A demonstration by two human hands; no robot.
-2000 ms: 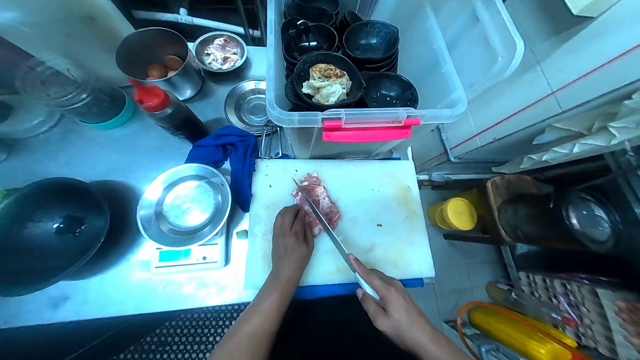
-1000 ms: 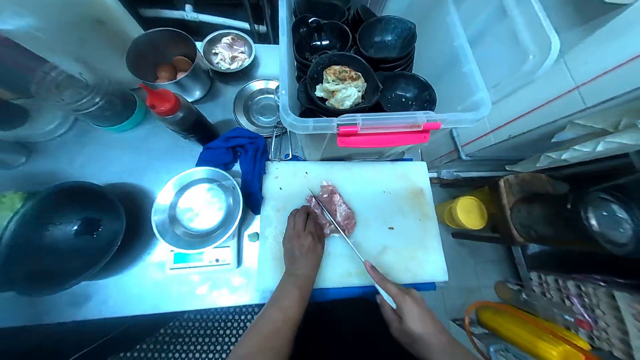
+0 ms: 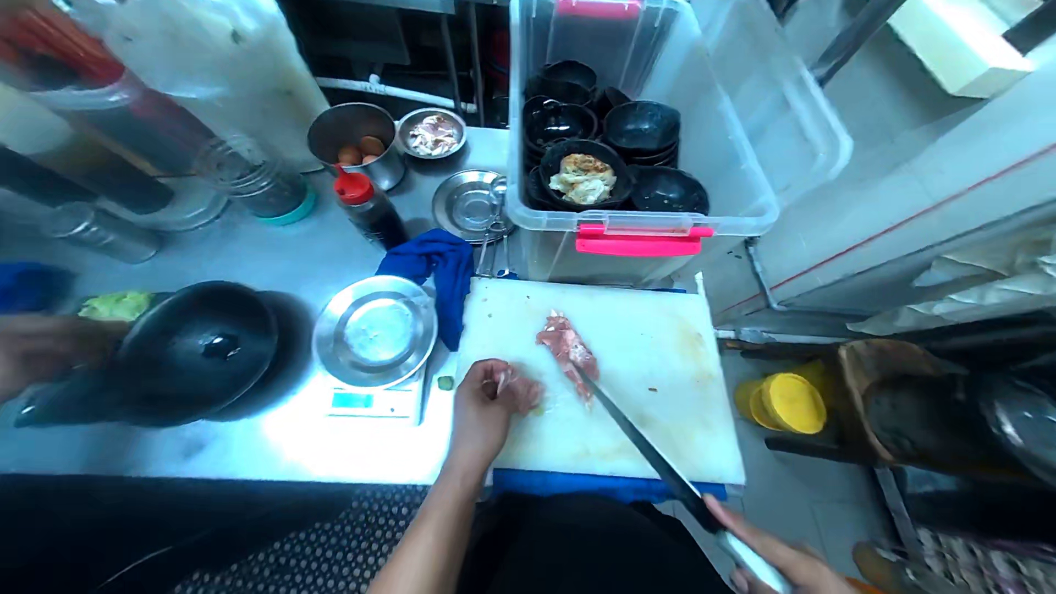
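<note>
My left hand pinches a piece of raw meat at the left side of the white cutting board. Another piece of raw meat lies on the board to its right. My right hand, at the lower right beyond the board's edge, grips the pale handle of a long knife. The blade slants up and left across the board, and its tip touches or lies just over that second piece.
A digital scale bears a metal plate. Near it are a blue cloth, a red-capped bottle and a black bowl. Another person's hand is at far left. Behind the board stands a clear plastic bin of black bowls.
The meat, in one mass before, now shows as two separate pieces. My left hand has moved left with one; my right hand and the knife have drawn back. Another person's hand has appeared at far left.
</note>
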